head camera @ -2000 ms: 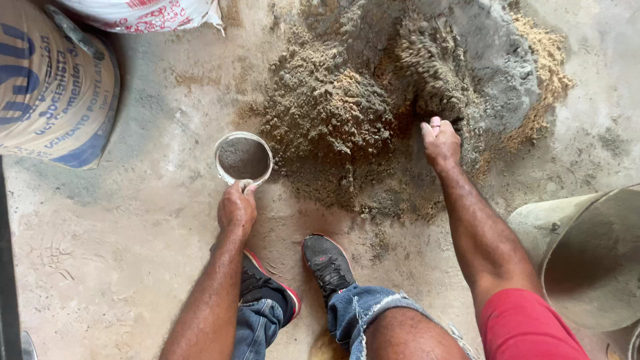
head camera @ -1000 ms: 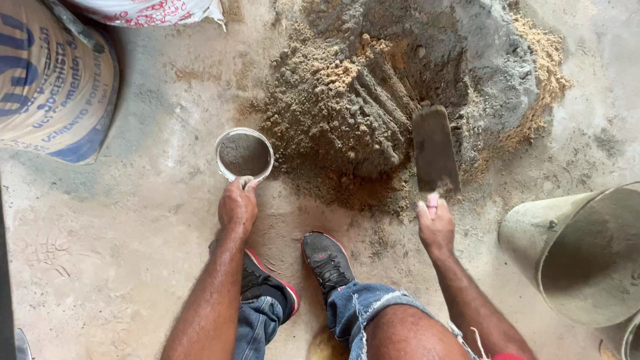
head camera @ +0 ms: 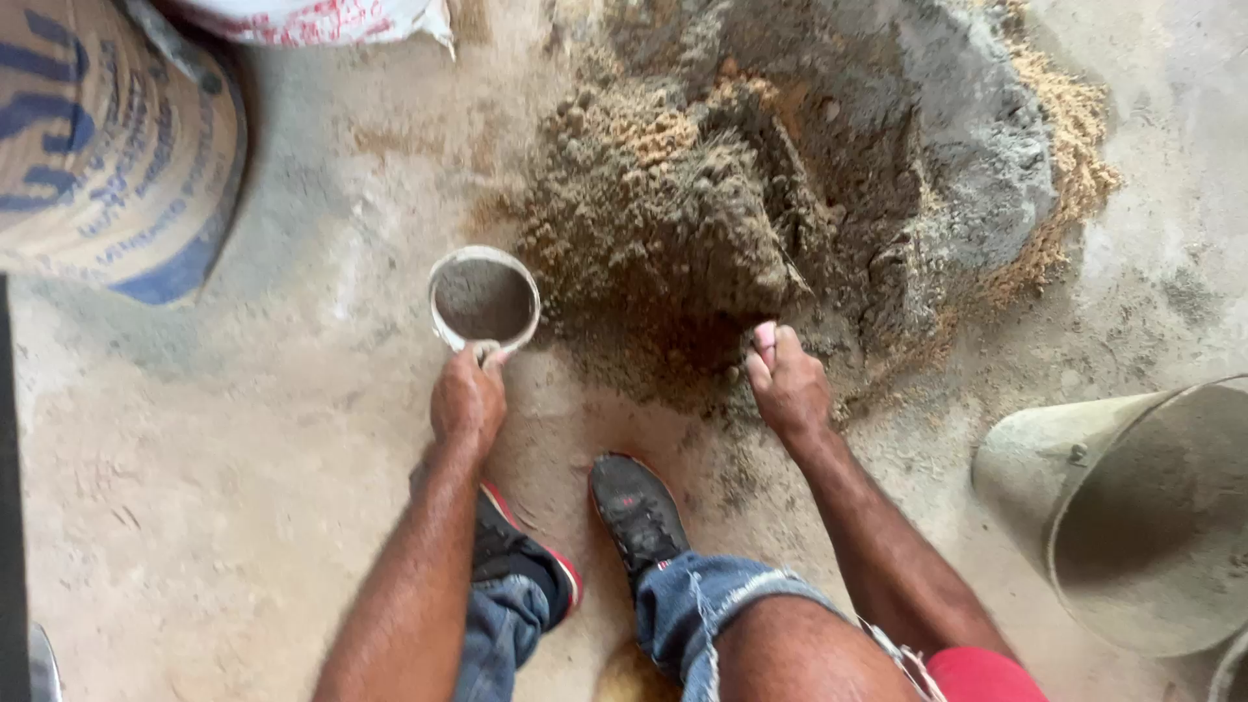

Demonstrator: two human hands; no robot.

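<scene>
My left hand [head camera: 470, 398] grips the near rim of a small round container [head camera: 485, 298], which has grey material inside. It stands at the left edge of a heap of sand and grey cement [head camera: 663, 205]. At the heap's near side, my right hand [head camera: 788, 382] is closed on a trowel's handle; the blade is hidden in or behind the mix. A loosened mound lies left of a scraped hollow, and smoother grey powder covers the heap's right part, with tan sand along its outer edge.
A paper cement bag [head camera: 117, 156] stands at the upper left, beside a white sack with red print [head camera: 302, 18]. A large bucket [head camera: 1102, 507] lies tipped at the right. My shoes [head camera: 639, 512] are on the concrete floor just below the heap.
The trowel blade, in plain view one second ago, is now hidden at the mix. My right hand has moved up and left to the heap's near edge. My left hand stays on the container.
</scene>
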